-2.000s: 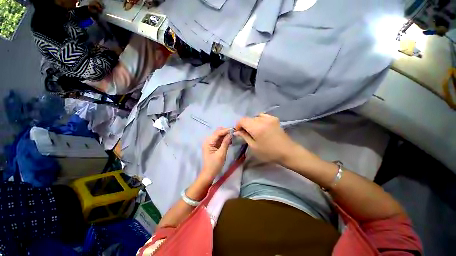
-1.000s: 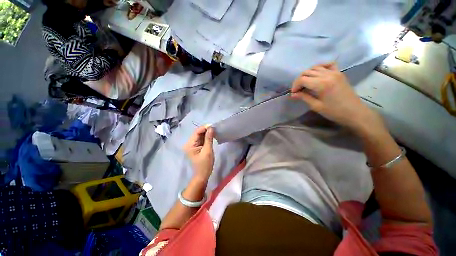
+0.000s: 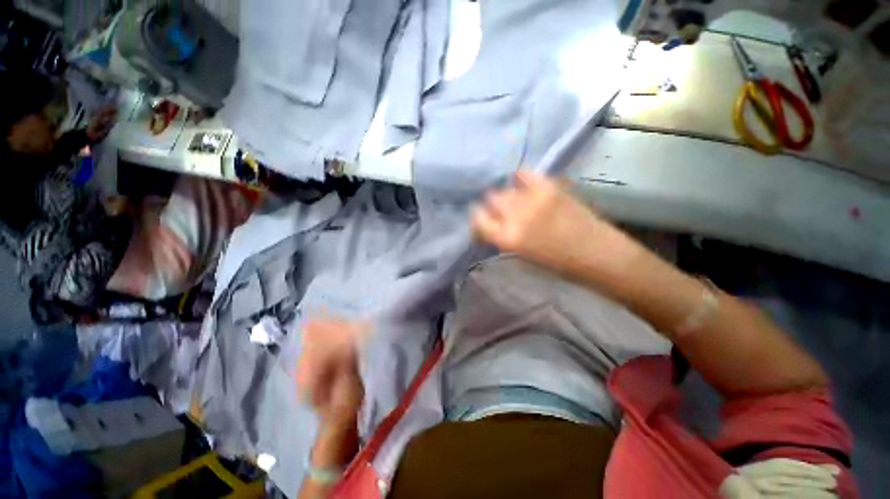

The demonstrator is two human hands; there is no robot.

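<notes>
A grey garment panel (image 3: pixel 468 127) lies over the table edge and hangs down towards my lap. My right hand (image 3: pixel 522 212) is closed on its border near the table's front edge. My left hand (image 3: pixel 332 363) is blurred, lower and to the left, at the end of the stretch of grey cloth between the hands; its fingers look bent, but its grip cannot be made out. More loose grey cloth (image 3: pixel 263 278) lies over my lap and to the left.
Scissors (image 3: pixel 771 115) with one yellow and one red loop lie on the machine table (image 3: pixel 703 175) at right, beside a small dark tool (image 3: pixel 804 74). A bundle of panels (image 3: pixel 293 58) lies at the back left. A person (image 3: pixel 59 214) sits at far left. A yellow stool (image 3: pixel 200 479) stands lower left.
The view has swung right, bringing the whole scissors into sight. The strip held taut between my hands has dropped and blurred. My left hand is lower.
</notes>
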